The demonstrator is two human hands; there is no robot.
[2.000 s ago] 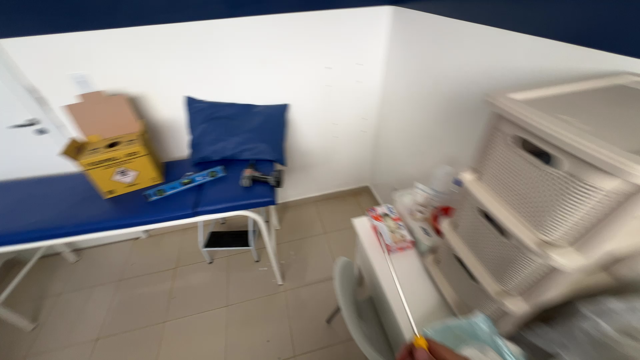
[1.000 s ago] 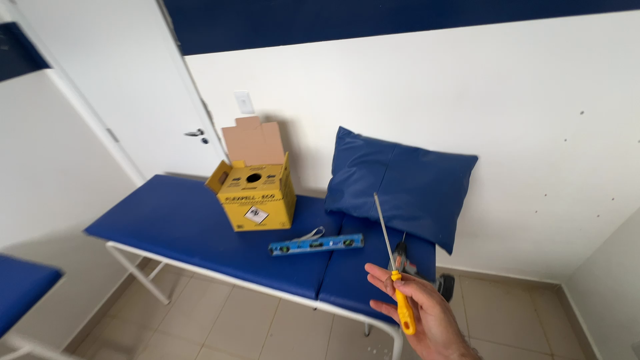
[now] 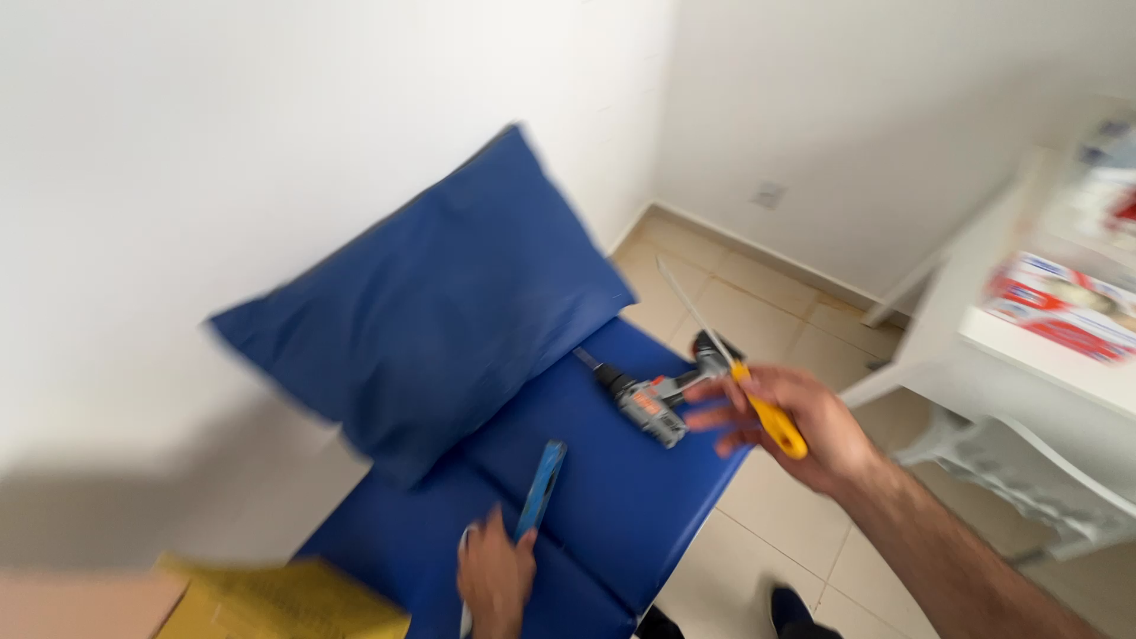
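My right hand (image 3: 790, 426) holds a screwdriver (image 3: 770, 410) by its yellow handle, the metal shaft pointing up and left. Just left of those fingers a grey and black cordless drill (image 3: 646, 404) lies on the blue padded couch (image 3: 621, 497). Low in the view, my left hand (image 3: 497, 568) is at the near end of a blue spirit level (image 3: 540, 488) on the couch; blur hides how firmly the fingers close on it. A blue pillow (image 3: 435, 311) leans against the wall behind the drill and level.
A yellow cardboard box (image 3: 284, 599) stands at the lower left. On the right are a white table (image 3: 1021, 342) with a printed box (image 3: 1065, 306) on it, and a pale plastic chair (image 3: 1021, 470). A shoe (image 3: 788, 612) shows on the tiled floor (image 3: 763, 311).
The view has come closer to the couch and turned right. My left hand has come into view at the spirit level. The screwdriver is still in my right hand.
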